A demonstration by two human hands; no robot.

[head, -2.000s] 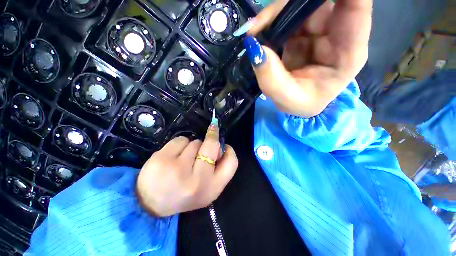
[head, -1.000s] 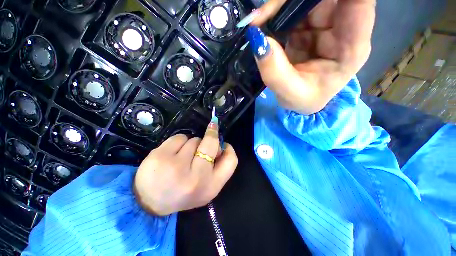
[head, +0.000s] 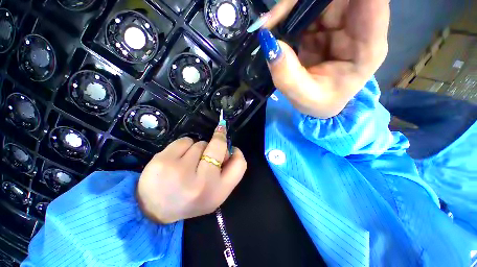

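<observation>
A glossy black tray [head: 112, 122] fills the left and upper part of the view, with a round black component with a pale centre in each of many pockets. My left hand [head: 191, 177], with a gold ring, is at the tray's near edge. Its extended finger reaches a darker round component [head: 228, 99]. Its other fingers are curled; whether they hold a slim tool is hidden. My right hand [head: 329, 62] is closed around a thick black handle [head: 306, 15] above the tray's right edge. The handle's far end runs out of the top, and no tip shows clearly.
My blue striped smock [head: 340, 172] and black zipped top [head: 246, 219] lie below the tray. Cardboard cartons [head: 444, 65] stand at the upper right. Blue and dark cloth [head: 455, 156] shows at the right edge, possibly of another person.
The tray and components sit slightly further left and up in view. Both hands keep nearly the same pose. The blue and dark cloth at the right edge has shifted.
</observation>
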